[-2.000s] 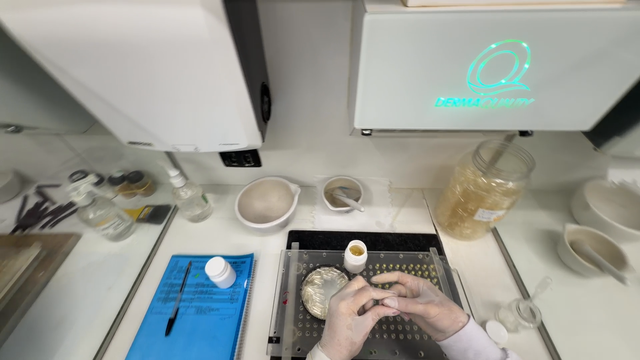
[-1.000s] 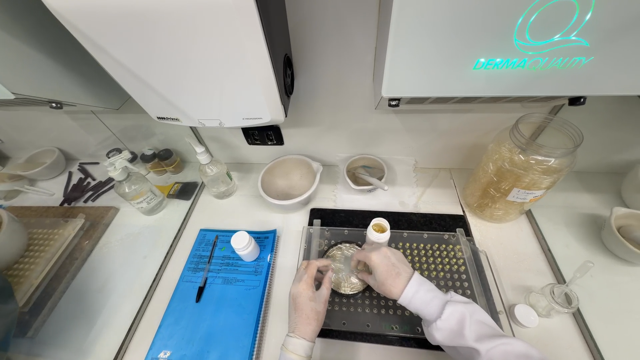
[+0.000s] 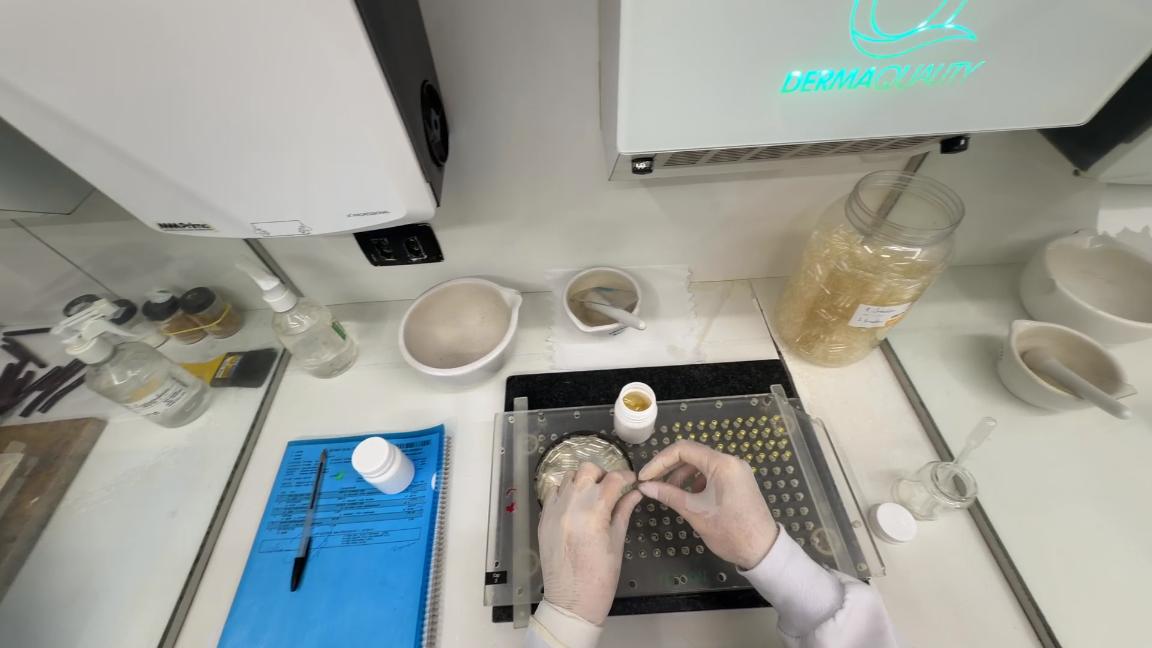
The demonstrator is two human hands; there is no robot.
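Both hands wear thin translucent gloves and meet fingertip to fingertip above a capsule-filling board [image 3: 666, 576]. My left hand [image 3: 585, 531] covers the lower edge of a round dish of clear capsules [image 3: 585, 459]. My right hand [image 3: 711, 499] pinches at the same spot over rows of board holes. Something tiny, perhaps a capsule, seems to be between the fingertips; it is too small to tell in which hand. An open white plastic bottle [image 3: 635, 414] with yellow capsules inside stands on the board just behind the hands. Yellowish capsules [image 3: 733, 436] fill holes at the board's upper right.
Left of the board, a blue spiral notebook [image 3: 351, 576] bears a pen [image 3: 309, 522] and a closed white bottle [image 3: 383, 465]. Behind stand a porcelain mortar [image 3: 459, 328], a smaller mortar with pestle [image 3: 601, 301] and a large capsule jar [image 3: 864, 279]. A small glass jar [image 3: 940, 488] and white cap [image 3: 893, 522] lie right.
One second ago my hands were apart over the dish, the right one reaching into it. Now their fingertips meet to the right of the dish. The view has shifted.
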